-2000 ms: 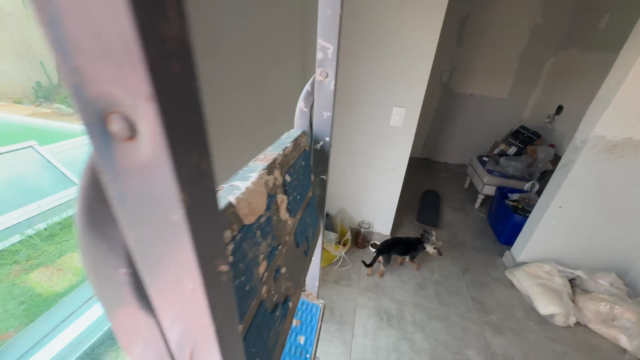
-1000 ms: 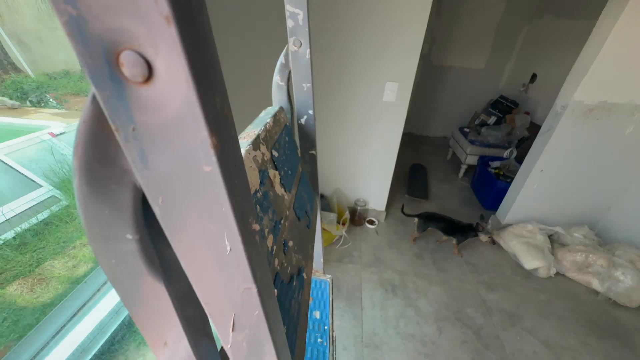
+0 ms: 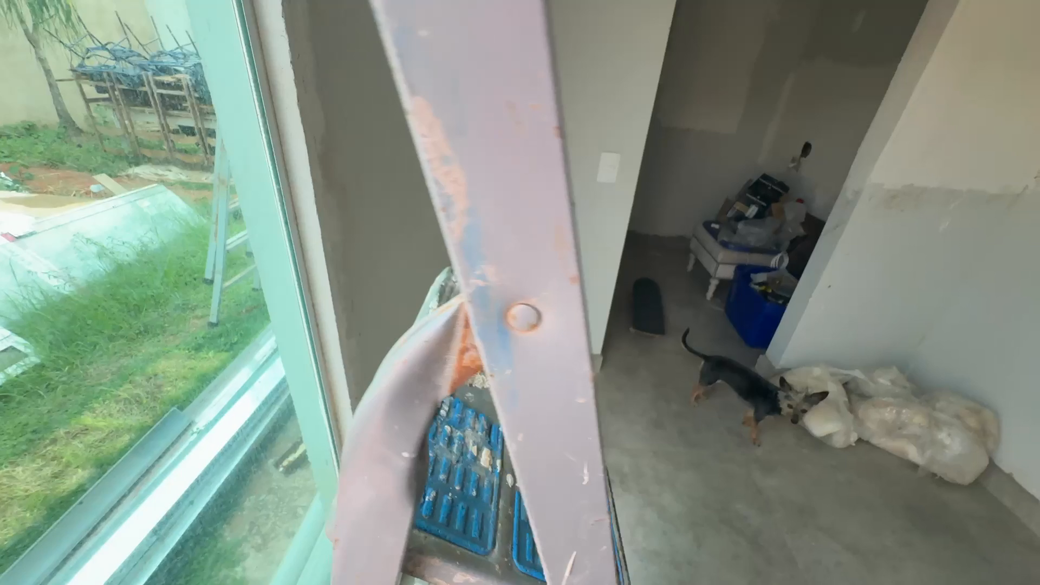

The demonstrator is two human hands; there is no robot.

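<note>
Neither my left hand nor my right hand is in view. A worn metal ladder rail (image 3: 520,244), spotted with paint and rust and marked by a round rivet (image 3: 523,317), stands very near the camera. A curved metal brace (image 3: 382,455) meets it on the left. Behind them, partly hidden, is a ladder step with blue ribbed plastic pads (image 3: 463,479) spattered with dried material. What my hands hold or touch cannot be told.
A small dark dog (image 3: 739,386) stands by filled plastic bags (image 3: 918,422) along the right wall. A skateboard-like dark board (image 3: 647,306), a blue bin (image 3: 754,305) and a loaded upholstered stool (image 3: 719,260) lie beyond. A green-tinted glass door edge (image 3: 268,211) borders the grass at left.
The view has shifted, bringing the ladder rail to the middle and the glass door edge into sight. The dog has walked right to the plastic bags.
</note>
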